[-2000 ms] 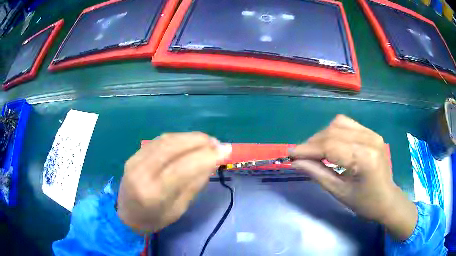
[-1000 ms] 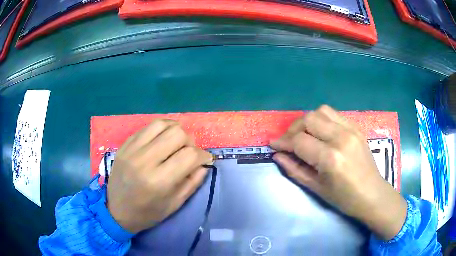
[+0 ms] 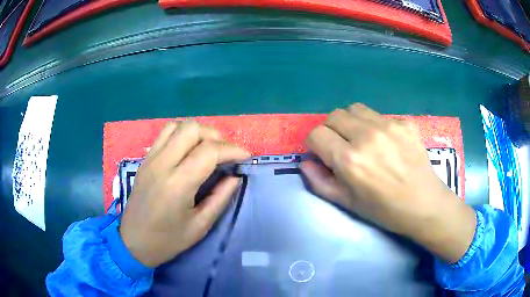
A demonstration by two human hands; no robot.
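Note:
The dark grey laptop back cover (image 3: 325, 226) lies inside up in a red-orange foam cradle (image 3: 267, 130). The narrow camera board (image 3: 273, 163) lies along the cover's top edge. My left hand (image 3: 174, 197) has its thumb and forefinger closed around the black cable (image 3: 235, 212) at the board's left end; the exact grip is blurred. The cable runs down across the cover to the lower picture edge. My right hand (image 3: 380, 177) pinches at the board's right end, its fingertips partly hiding it.
A white sheet with dark specks (image 3: 32, 162) lies at the left. A sheet with blue strips (image 3: 504, 156) and a dark round object (image 3: 519, 113) are at the right edge. More covers in red-orange cradles (image 3: 325, 8) stand along the back, beyond a raised rail.
The board, held above the cover's upper edge two seconds ago, now lies along that edge. Both hands remain at its ends. The view has tilted down, and the left hand's fingers have shifted around the cable.

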